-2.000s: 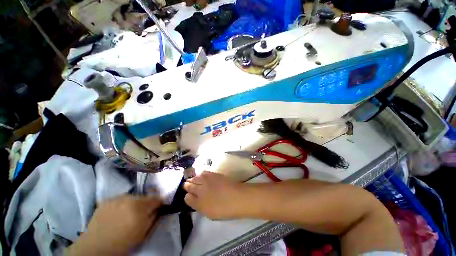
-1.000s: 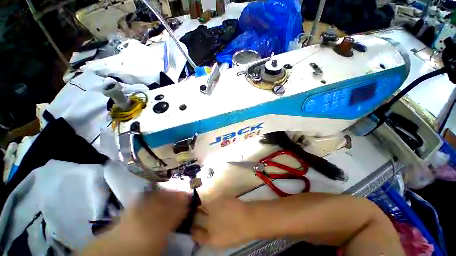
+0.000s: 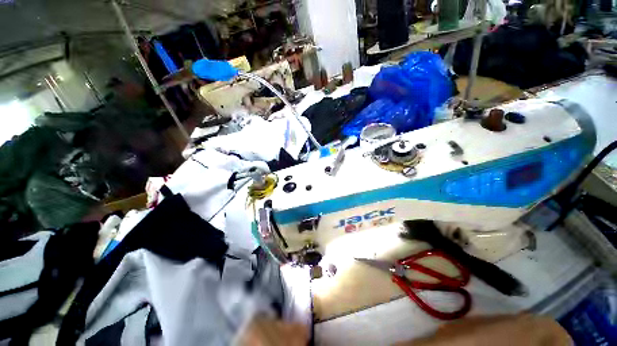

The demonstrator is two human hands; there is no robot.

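Light grey garment panels [image 3: 179,294] with black sections [image 3: 179,233] lie heaped left of the white sewing machine [image 3: 419,199] marked JACK. Light fabric reaches up to the needle area at the left end of the head. My left hand [image 3: 274,332] is blurred and cut off by the bottom edge, over the fabric below the needle; its fingers and grip cannot be made out. My right forearm crosses the bottom right, but the hand itself is out of the picture. Red-handled scissors [image 3: 433,280] lie on the machine bed, blades pointing left.
A black tufted strip [image 3: 467,257] lies behind the scissors. A blue plastic bag [image 3: 413,88] and white cloth [image 3: 250,145] are behind the machine. A thin lamp arm with a blue head [image 3: 215,69] rises behind it. Dark cloth heaps [image 3: 81,162] stand at the far left.
The view has tilted up, so the machine sits lower and further right. My hands have dropped to the bottom edge; the right hand has left the picture. The scissors still lie on the bed.
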